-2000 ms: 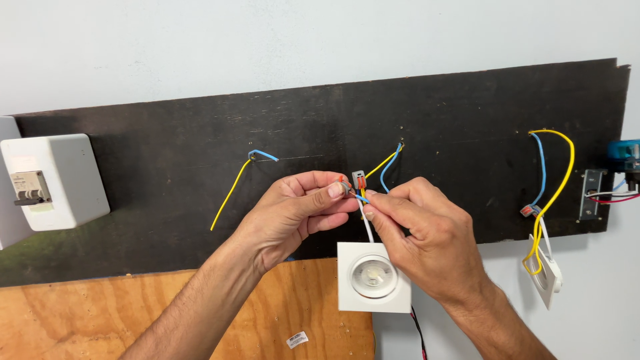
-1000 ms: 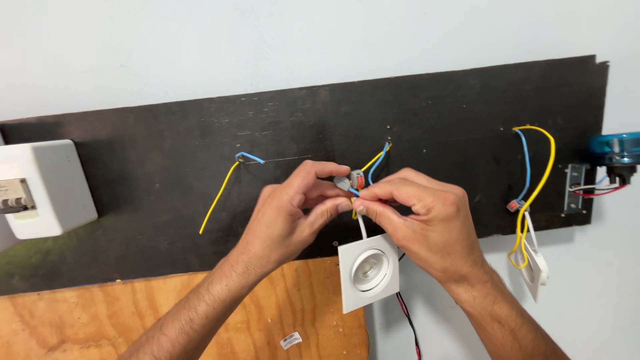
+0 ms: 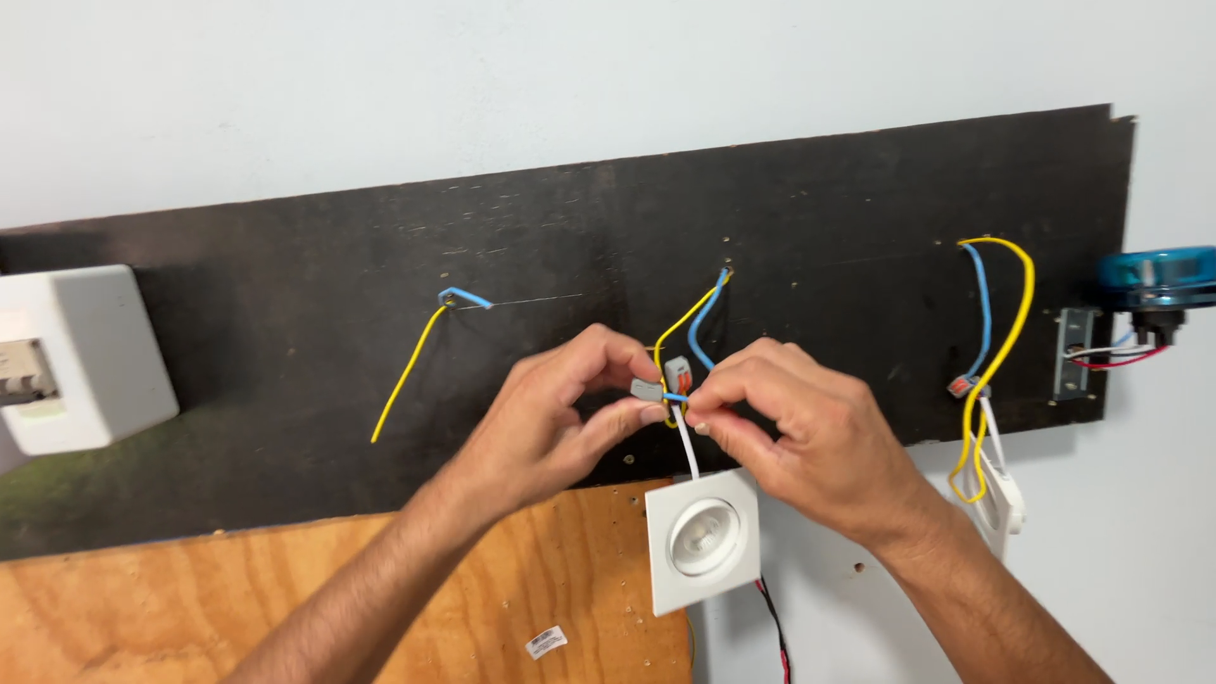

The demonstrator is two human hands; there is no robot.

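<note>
My left hand [image 3: 570, 408] pinches a grey lever wire connector [image 3: 647, 389] between thumb and index finger. Just right of it, my right hand [image 3: 807, 427] grips the blue wire [image 3: 701, 332] near its end, which meets the connector; how deep it sits inside cannot be told. A second grey connector with orange levers [image 3: 678, 373] is right behind, with the yellow wire [image 3: 676, 325] running down beside it. Below the hands a square white recessed spotlight [image 3: 704, 538] hangs on a white cable [image 3: 686, 445]. Both coloured wires come out of a hole in the black board [image 3: 817, 237].
A white breaker box [image 3: 104, 361] is at the left. Loose yellow [image 3: 408, 375] and blue [image 3: 467, 295] wires stick out left of centre. At the right hang another wired white lamp [image 3: 997, 494] and a blue beacon light [image 3: 1159, 271] on a metal bracket. Plywood [image 3: 427, 589] lies below.
The grey connector in my left hand shows more plainly now, with the blue wire's end at it. Both hands stay close together above the spotlight. The view has shifted somewhat.
</note>
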